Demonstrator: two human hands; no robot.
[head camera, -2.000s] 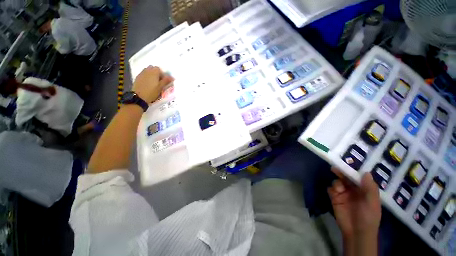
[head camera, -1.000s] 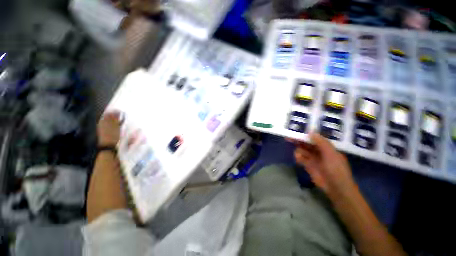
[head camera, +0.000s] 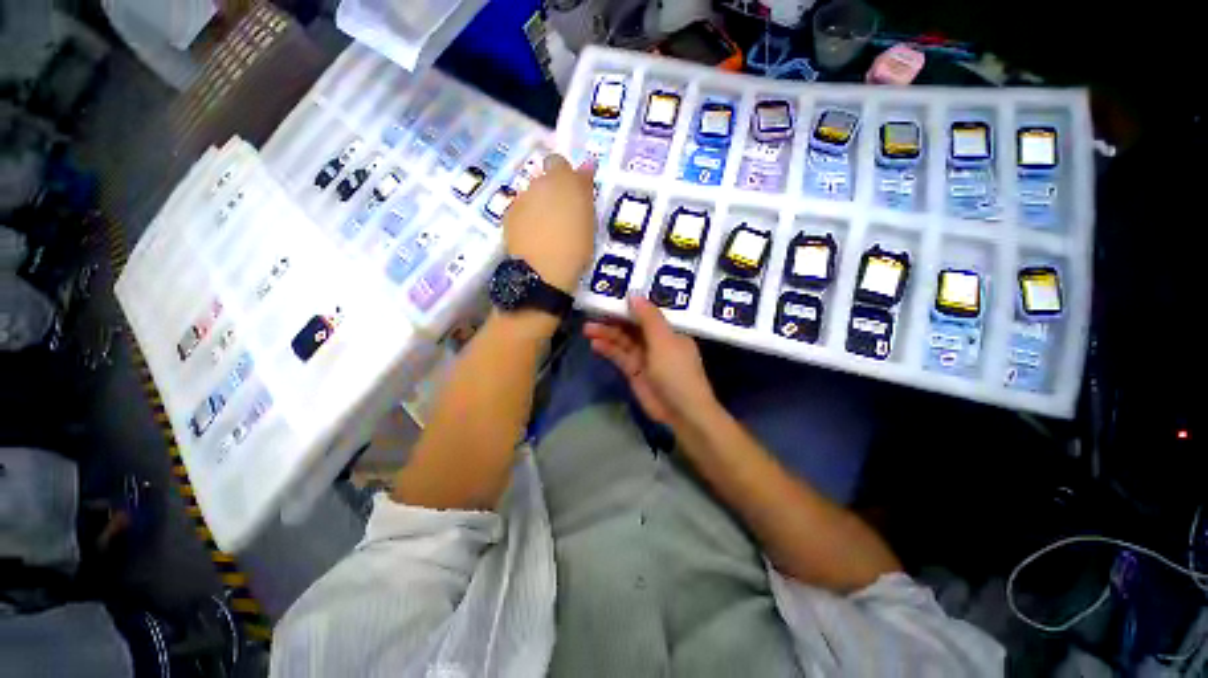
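A white blister tray (head camera: 837, 219) is tilted in front of me. Its pockets hold two rows of small square watches, each beside a black, blue or lilac part. My right hand (head camera: 662, 364) grips the tray's near edge toward its left end, with the fingers underneath. My left hand (head camera: 550, 225), with a black wristwatch, is at the tray's left end and covers part of it. Its fingertips are not clear, so I cannot tell whether they grip the edge or hold anything.
More white trays (head camera: 285, 437) with watches and parts are at the left, one overlapping another. A black unit (head camera: 315, 337) lies on the nearer one. Behind are a clear cup (head camera: 844, 33), a pink-white block (head camera: 897, 62) and cables. A white cable (head camera: 1060, 546) hangs at the right. Yellow-black floor tape shows left.
My left hand has moved from the left trays to the held tray's left end. The view has turned right, and more of the held tray shows. My right hand still holds its near edge.
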